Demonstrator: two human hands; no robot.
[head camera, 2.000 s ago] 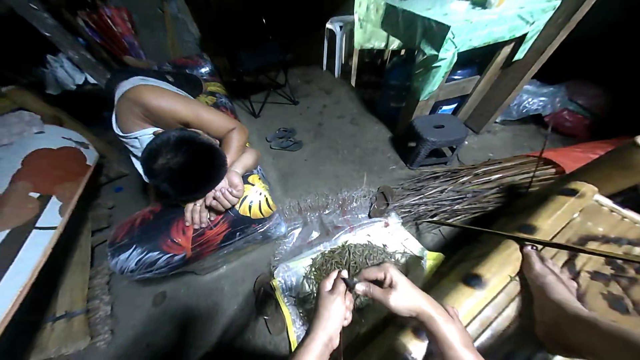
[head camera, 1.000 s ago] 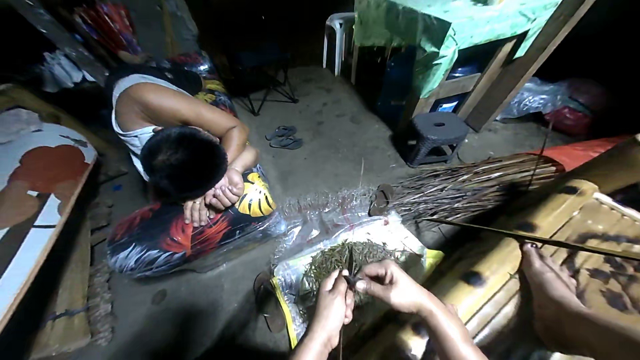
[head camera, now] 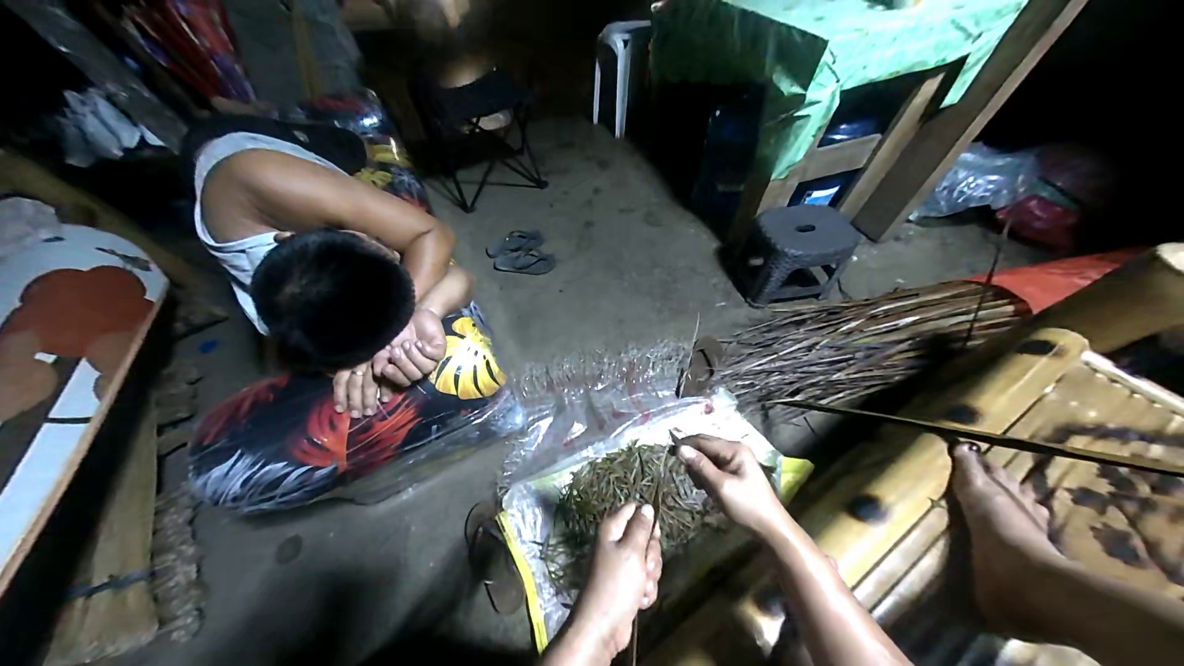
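My left hand (head camera: 629, 564), at the bottom centre, is closed around a thin dark stalk (head camera: 635, 638) that runs down out of view. Just above and to the right, my right hand (head camera: 726, 472) pinches something small and dark between thumb and fingertips; whether it is part of the stalk I cannot tell. Below both hands, a heap of thin green-brown plant strips (head camera: 610, 486) lies on a plastic sheet or sack (head camera: 532, 555) with yellow edges. A bundle of long thin sticks (head camera: 832, 351) lies beyond, its far end in red material (head camera: 1064, 277).
A person (head camera: 324, 203) lies face down on a plastic-wrapped patterned cushion (head camera: 351, 444) at left. A bare foot (head camera: 999, 527) rests on the bamboo bench (head camera: 888, 490) at right, near a long dark strip (head camera: 980, 433). Beyond are a plastic stool (head camera: 803, 245), slippers (head camera: 523, 254) and a covered table (head camera: 888, 37).
My right hand has moved up and away from my left hand, which sits a little lower. Someone partly seen now shows behind the folding chair at the top.
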